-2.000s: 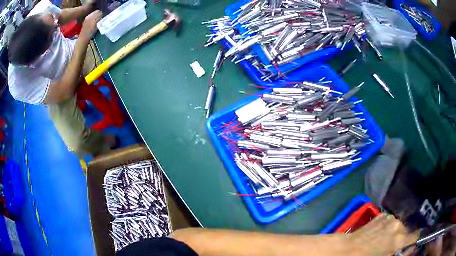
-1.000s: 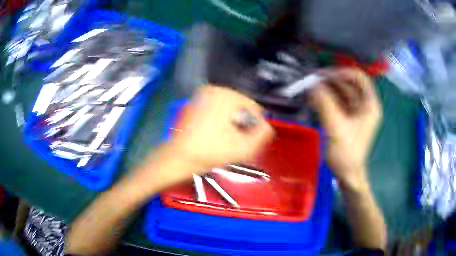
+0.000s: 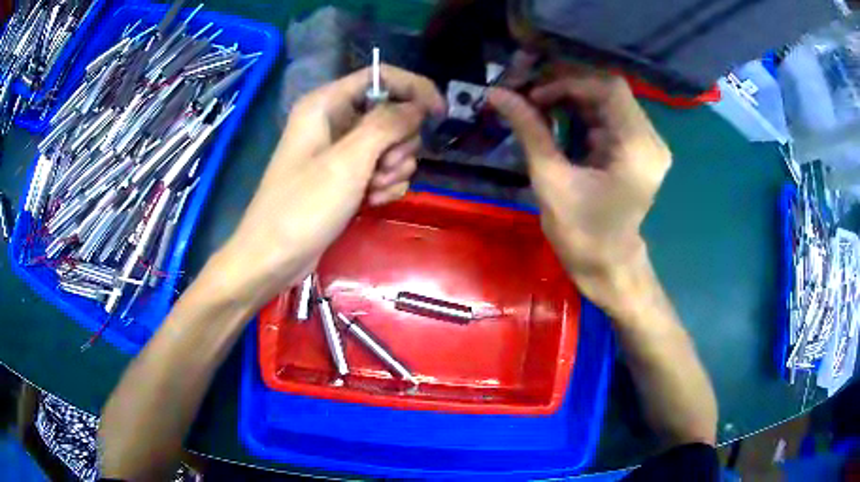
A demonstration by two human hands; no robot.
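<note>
My left hand [image 3: 354,141] is closed around a silver cylinder with a thin shaft [image 3: 376,73] that points up above the fingers. My right hand [image 3: 594,151] is at the small silver fixture block [image 3: 464,99], thumb and index fingertips close to its right side; whether they hold anything is unclear. The dark machine around the block is partly hidden by my hands. Below them, the red tray [image 3: 490,372] holds several slim silver cylinders, one [image 3: 434,306] lying alone near the middle. It sits inside a blue tray [image 3: 415,438].
A blue tray [image 3: 203,202] heaped with wired cylinders is at left. Another blue tray [image 3: 785,282] with slim silver parts is at the right edge. A grey lump [image 3: 313,61] stands left of the machine. A large grey surface [image 3: 660,38] overhangs the upper right. Clear plastic [image 3: 754,104] lies beyond.
The view has swung from the left trays to the red tray and machine. Since one second ago, my left hand has moved up and my right hand has moved left to the fixture block.
</note>
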